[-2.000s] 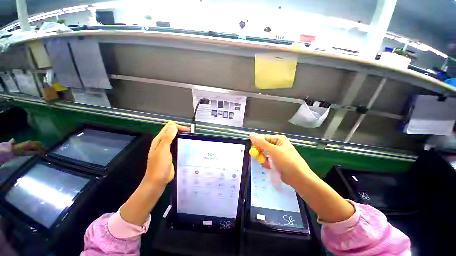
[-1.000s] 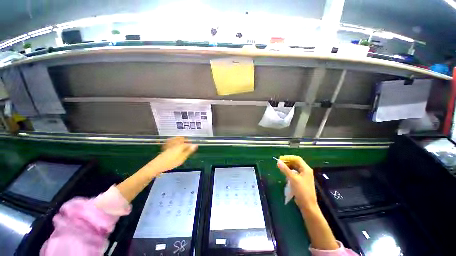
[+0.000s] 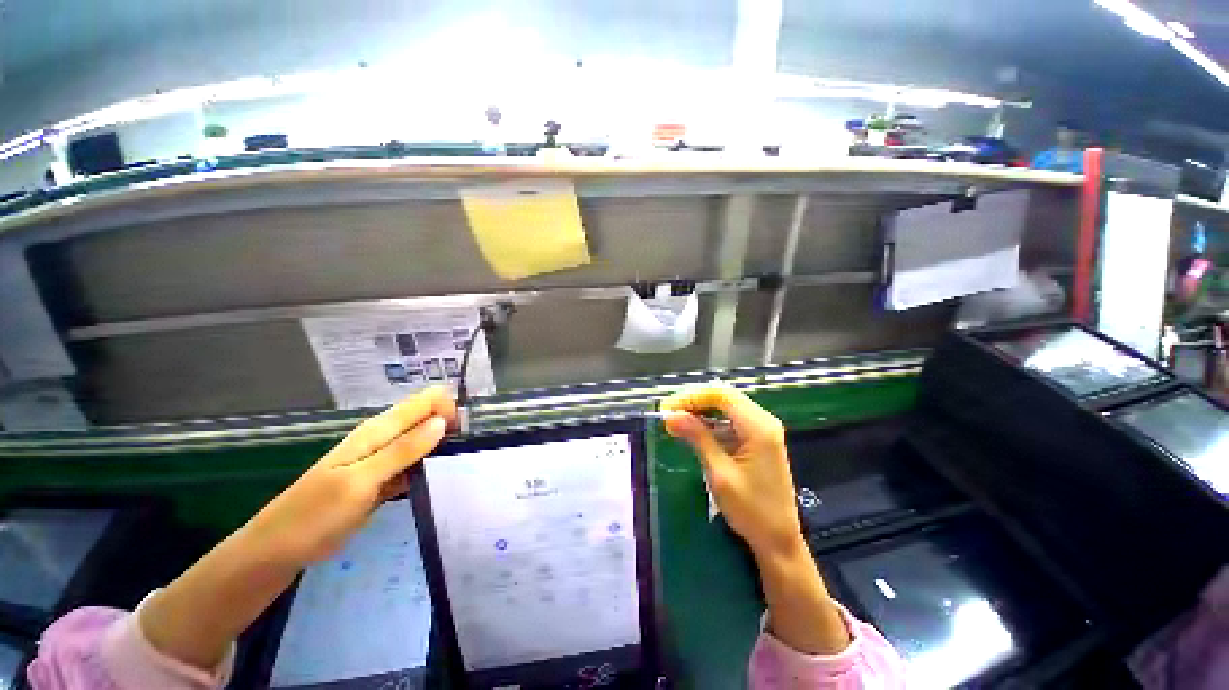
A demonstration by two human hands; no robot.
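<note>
A black-framed tablet (image 3: 537,553) with a lit white screen stands tilted up in front of me. My left hand (image 3: 384,452) is at its top left corner, fingers closed around a light plug (image 3: 462,415) with a dark cable rising from it. My right hand (image 3: 735,452) is at the top right corner, thumb and finger pinching a thin stick with a small bright tip (image 3: 658,415); most of the stick is hidden by the fingers. A second lit tablet (image 3: 353,607) lies to the left, partly under my left forearm.
Foam trays with dark tablets (image 3: 930,607) lie at the right, with a higher black stack (image 3: 1011,445) behind. Another tablet (image 3: 54,559) is at the far left. Ahead, the rack holds an instruction sheet (image 3: 391,357), yellow paper (image 3: 526,229), a white pouch (image 3: 660,321) and clipped papers (image 3: 954,249).
The view has turned right. My left hand has come to the right-hand tablet with the cable plug, and that tablet is now tilted up. My right hand has moved to its top right corner.
</note>
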